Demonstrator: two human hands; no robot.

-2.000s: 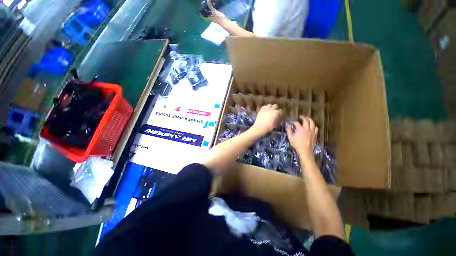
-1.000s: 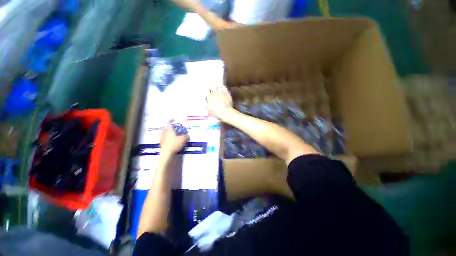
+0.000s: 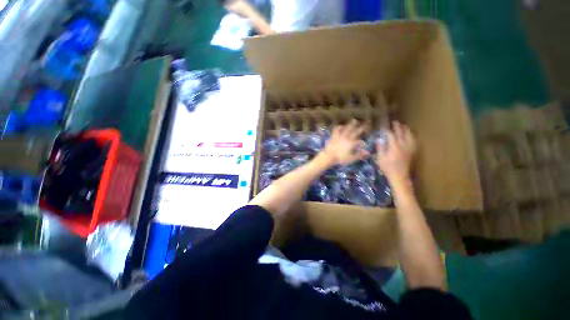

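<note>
A large open brown carton [image 3: 447, 131] stands in front of me with its flaps up. Inside it, cardboard dividers [image 3: 300, 117] show in the rear part, and many bagged adapters [image 3: 284, 150] fill the front part under shiny film. My left hand [image 3: 345, 142] is over the bagged adapters near the middle, fingers spread. My right hand [image 3: 395, 150] is at the right side of the cells, fingers bent down. The picture is blurred, and I cannot tell whether either hand holds an adapter.
A long printed white box [image 3: 212, 134] lies left of the carton, with loose bagged adapters [image 3: 199, 87] at its far end. A red basket [image 3: 128, 181] of black adapters and clear bags [image 3: 109, 245] are further left. Another person's arm [image 3: 250, 15] is at the top. Folded dividers [image 3: 519, 169] lie right.
Both hands were over the carton, then moved to the printed box, where the left held a small dark bagged item. Now both are back inside the carton. The view has shifted too.
</note>
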